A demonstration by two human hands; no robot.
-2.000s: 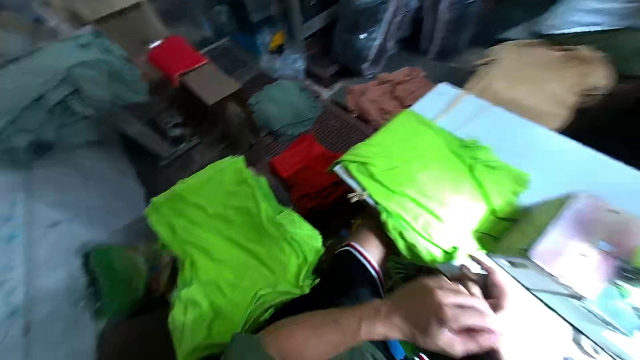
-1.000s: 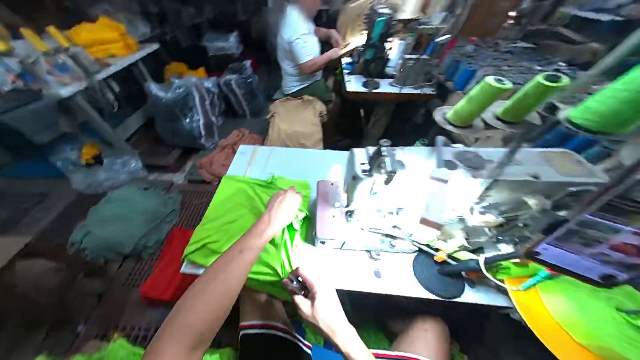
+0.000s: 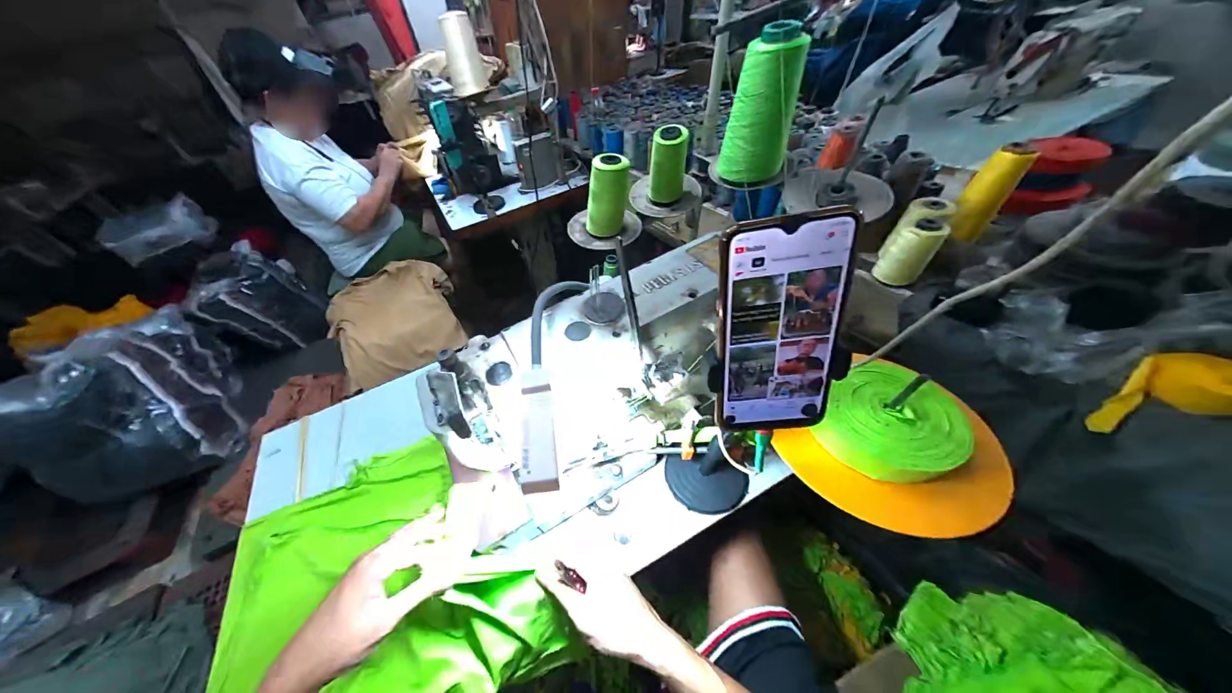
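Note:
Lime-green fabric [image 3: 318, 549] lies over the near left part of a white sewing machine table [image 3: 337, 438] and hangs off its front edge. My left hand [image 3: 404, 568] grips a fold of this cloth near the machine. To its right, my right hand [image 3: 597, 602] pinches the same cloth, with a small dark object, not clear in kind, at its fingers. Just beyond the hands stands an industrial sewing machine [image 3: 587, 356], brightly lit. A smartphone [image 3: 789, 318] with a lit screen stands on a round black base [image 3: 705, 481] at the right.
A roll of green fabric strip [image 3: 900, 423] rests on an orange disc [image 3: 982, 500] at the right. Green thread cones [image 3: 763, 106] rise behind the machine. A person [image 3: 322, 183] works at another machine at the back left. Green cloth [image 3: 1030, 645] is heaped at the lower right.
The view has swung far to the right. My left hand has moved from the top of the green cloth to its near edge, closer to my right hand.

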